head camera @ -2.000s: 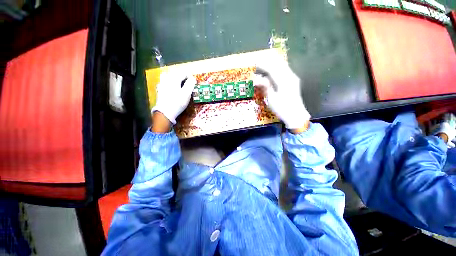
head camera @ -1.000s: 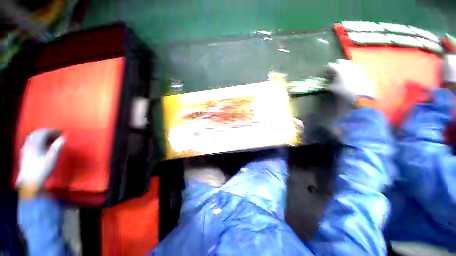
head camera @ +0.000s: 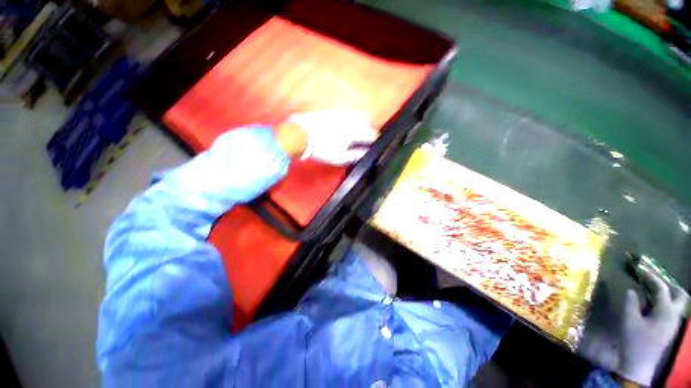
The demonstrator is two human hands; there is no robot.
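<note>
My left hand (head camera: 333,136), in a white glove, is over the red liner (head camera: 280,72) of the black tray, close to the tray's right wall. A dark patch shows at its fingers; I cannot tell whether it holds anything. My right hand (head camera: 650,330), gloved, is at the lower right, with its fingers on a green circuit board strip (head camera: 650,273). The strip is partly hidden and blurred. The yellow sheet (head camera: 489,242), dotted orange and red, lies on the dark green bench mat between my hands.
The black tray's raised wall (head camera: 401,114) stands between the liner and the yellow sheet. A lower red-lined tray (head camera: 254,261) is beneath it. A red mat edge (head camera: 682,364) shows at the lower right. A blue object (head camera: 91,129) lies on the grey floor at far left.
The view has swung left. My hands have left the board on the yellow sheet and spread apart. My left hand moved from the liner's lower left to near the tray's right wall.
</note>
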